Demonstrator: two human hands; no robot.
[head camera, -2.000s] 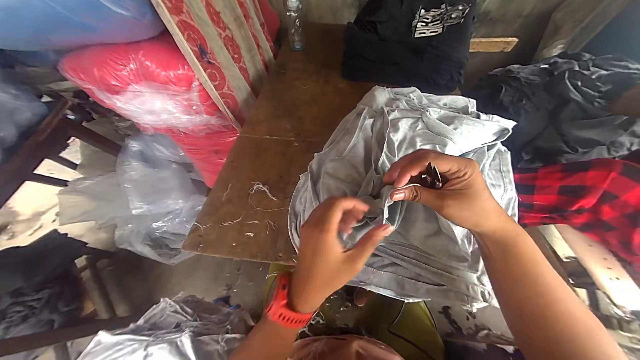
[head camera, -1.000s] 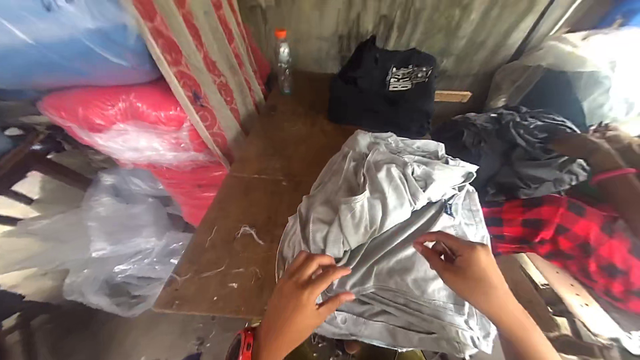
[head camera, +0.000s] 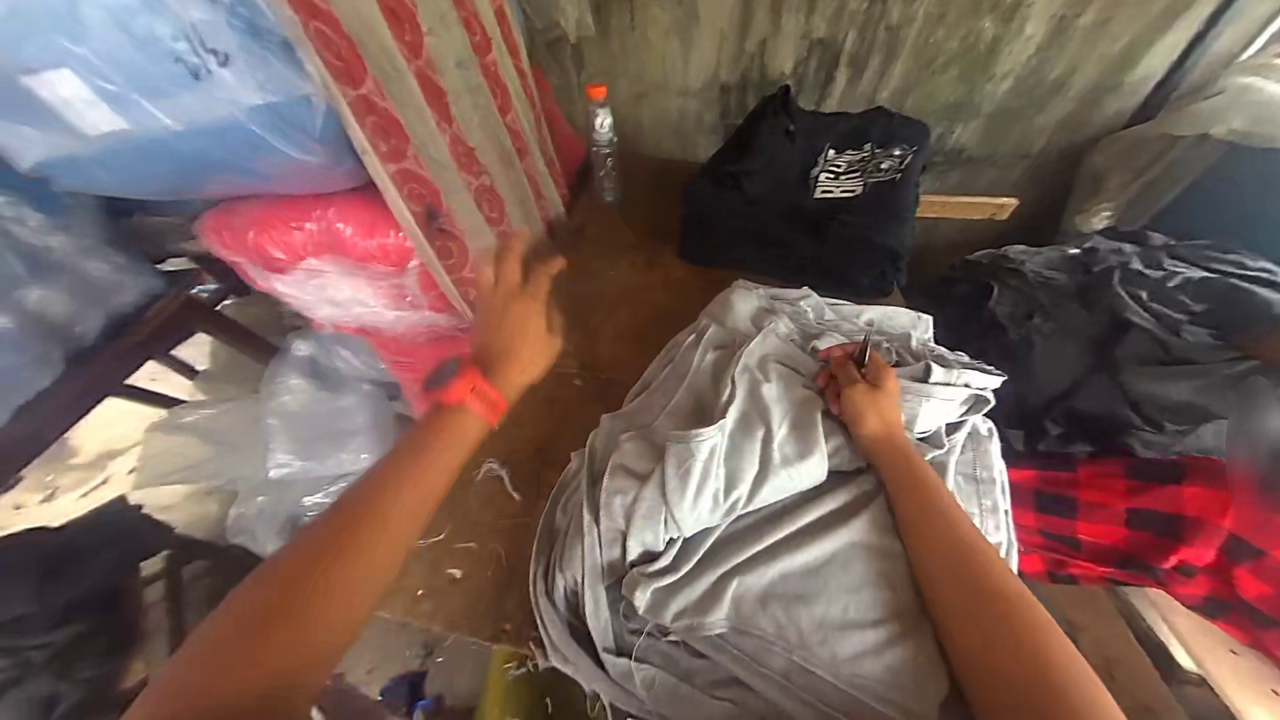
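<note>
Light grey garments (head camera: 740, 480) lie in a loose, rumpled pile on the brown wooden table (head camera: 620, 300). My right hand (head camera: 862, 395) rests on the upper part of the pile, closed around a small pointed metal tool (head camera: 863, 350) whose tip sticks up; its fingers touch the grey cloth, and whether they pinch it is unclear. Blurred, with fingers spread and nothing visible in it, my left hand (head camera: 515, 320) is raised left of the pile, near the red-patterned striped panel (head camera: 440, 130). A folded black garment with a white print (head camera: 800, 200) lies behind the pile.
A clear bottle with an orange cap (head camera: 604, 150) stands by the wall. Dark grey cloth (head camera: 1120, 340) and red-black checked cloth (head camera: 1120, 515) lie at the right. Plastic-wrapped red (head camera: 330, 250) and blue (head camera: 180, 110) bundles fill the left. Thread scraps (head camera: 497, 477) lie on the table.
My left hand has left the grey cloth and moved up and left. My right hand has moved farther up the pile. A grey fold that both hands handled two seconds ago is released.
</note>
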